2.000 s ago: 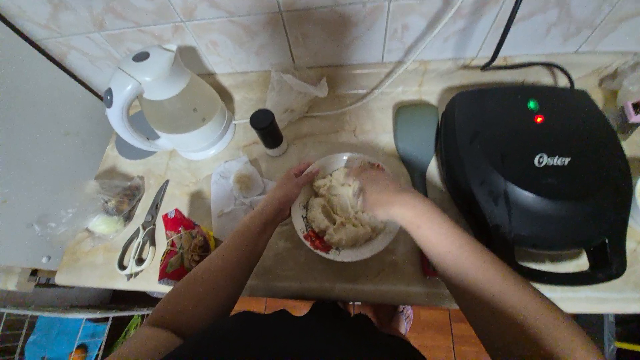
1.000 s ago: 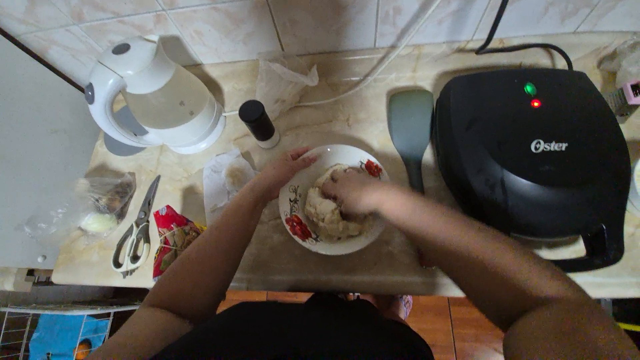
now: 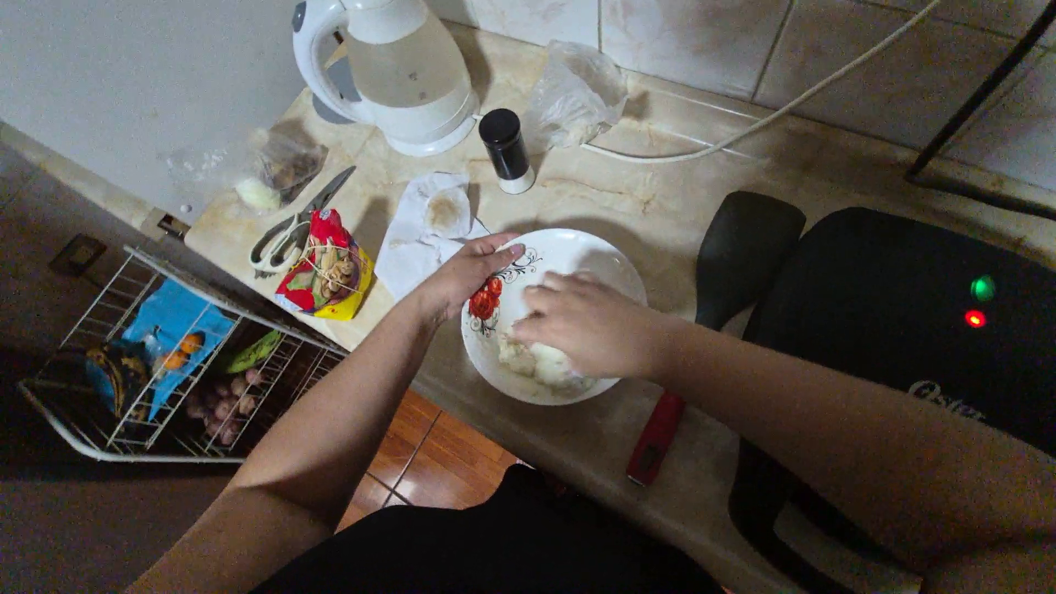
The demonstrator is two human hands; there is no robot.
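Observation:
A white bowl [image 3: 606, 256] with red flowers and black scrollwork stands on the counter. My left hand [image 3: 472, 276] grips its upper left rim, thumb over the edge. Over the bowl is my right hand [image 3: 582, 322], blurred, its fingers bent down at the pale dough [image 3: 540, 363]; the palm hides part of the dough, and whether the fingers close on it cannot be told. Left of the bowl lies a white cloth or paper [image 3: 410, 239] with a round, brownish patch. The red handle [image 3: 657, 437] of a utensil lies below my right forearm.
Behind stand a kettle [image 3: 412, 78], a black-capped shaker [image 3: 506, 151] and a plastic bag [image 3: 577, 95]. Scissors [image 3: 285, 239] and a red and yellow packet [image 3: 326, 276] lie left. At right are a dark spatula [image 3: 742, 247] and a black Oster appliance [image 3: 899, 313] with lit lamps. A wire rack [image 3: 124, 450] holds produce.
The view has turned and shifted left, showing more of the rack. My right hand has kept working in the bowl, and the dough now shows low in it. My left hand stays at the rim.

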